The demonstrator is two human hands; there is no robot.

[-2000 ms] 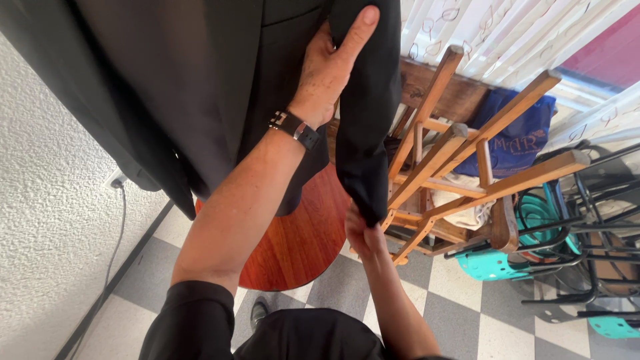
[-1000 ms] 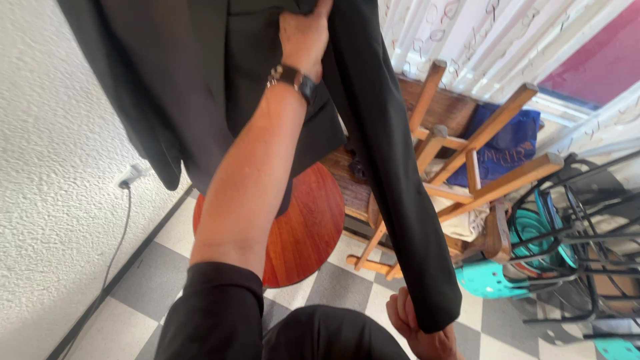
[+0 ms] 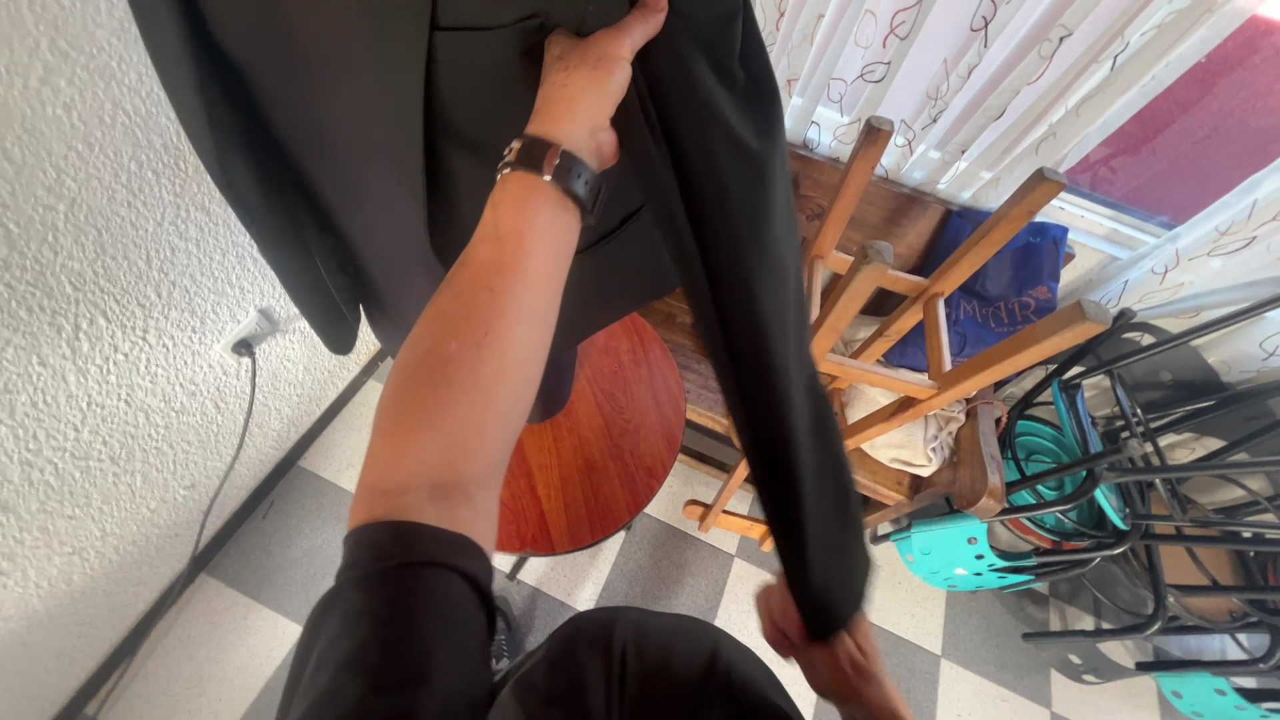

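A black suit jacket hangs in front of me, its upper part cut off by the frame. My left hand, with a dark strap on the wrist, lies at the inner edge of the jacket's right-side sleeve, thumb up; its fingers are partly hidden in the cloth. Down at the cuff end of that sleeve, my right hand has its fingers closed on the cuff, slightly blurred. The jacket's other sleeve hangs free by the wall.
Behind the jacket stands a round wooden stool or table top. Upturned wooden legs, a blue bag and stacked turquoise chairs with black metal frames are at right. A cord runs from a socket on the left wall.
The right-side sleeve, bent two seconds ago, is now stretched out straight. My right hand has moved down and to the right with its cuff end.
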